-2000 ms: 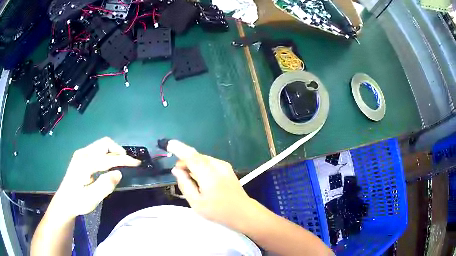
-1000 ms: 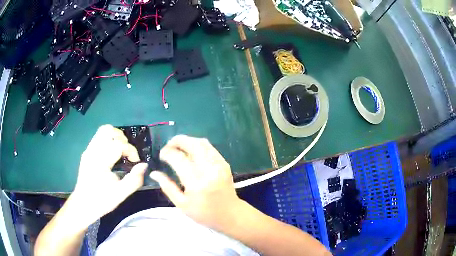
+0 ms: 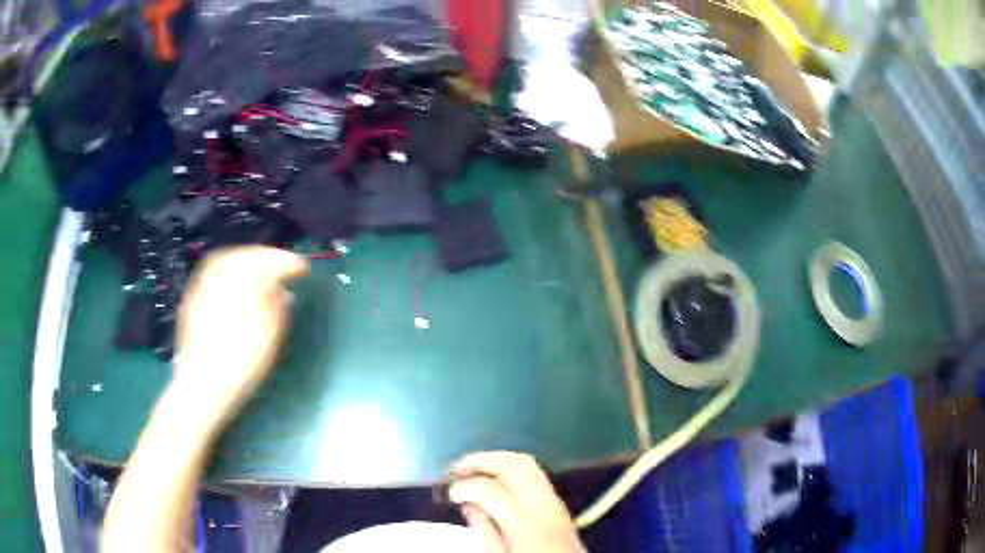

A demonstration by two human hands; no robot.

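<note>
The frame is blurred. My left hand (image 3: 232, 313) is over the near edge of the pile of flat black units (image 3: 470, 234) at the left, its fingers curled; whether it grips a unit is hidden. A red wire with a white plug shows just beyond its fingertips. My right hand (image 3: 513, 502) is low at the bench's front edge, fingers curled, a dark cover on one fingertip. The cream tape strip (image 3: 675, 437) runs from the tape roll (image 3: 648, 335), with a black object in its centre, to my right hand. Its end is hidden there.
A spare tape roll (image 3: 846, 294) lies at right. Yellow rubber bands (image 3: 675, 224) lie on a black block behind the roll in use. A cardboard box (image 3: 637, 119) of green-and-white pieces and crumpled white cloth (image 3: 556, 92) are at the back. A blue basket (image 3: 880, 464) is below the bench edge.
The view has shifted, showing more at the back. My left hand has moved away to the pile. My right hand is apart from it, lower. The unit between my hands is no longer there.
</note>
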